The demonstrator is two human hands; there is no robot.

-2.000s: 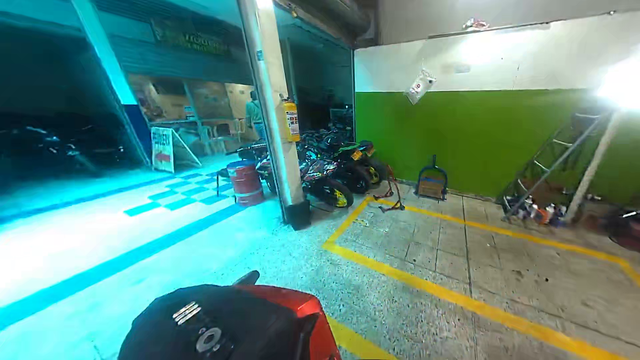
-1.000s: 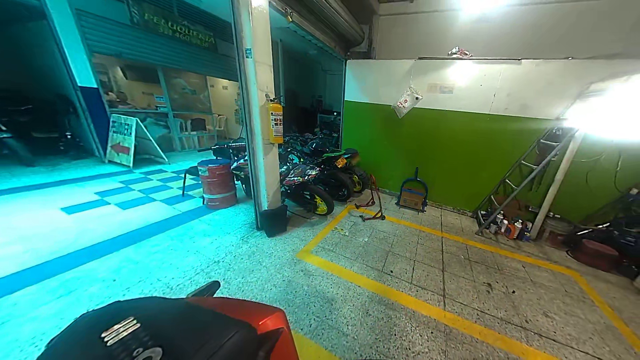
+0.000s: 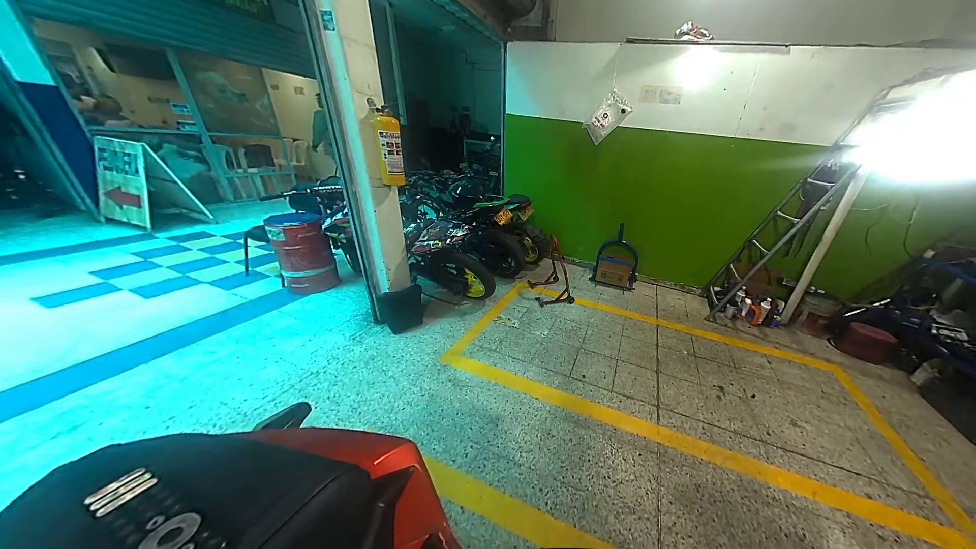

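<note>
Neither my left hand nor my right hand shows in the head view. Nearest to me, at the lower left, is the black seat of a motorcycle [image 3: 252, 488] with red bodywork [image 3: 381, 450] beside it. A dark lever-like part [image 3: 286, 418] sticks up behind the seat. Beyond it, a red paddock stand [image 3: 560, 278] rests on the speckled tile floor by a corner of the yellow line [image 3: 648, 428]. A blue stand with a cardboard box [image 3: 614, 271] is against the green wall.
Several parked motorcycles [image 3: 465, 259] stand behind a pillar [image 3: 370, 175] bearing a yellow fire extinguisher [image 3: 390, 149]. A red drum [image 3: 303, 255] and a sandwich board [image 3: 126, 183] are on the left. A ladder [image 3: 785, 221] leans at right near bottles [image 3: 755, 309]. A person [image 3: 320, 130] is in the background.
The view has turned, and the motorcycle seat now lies further left in it. No other plain change shows.
</note>
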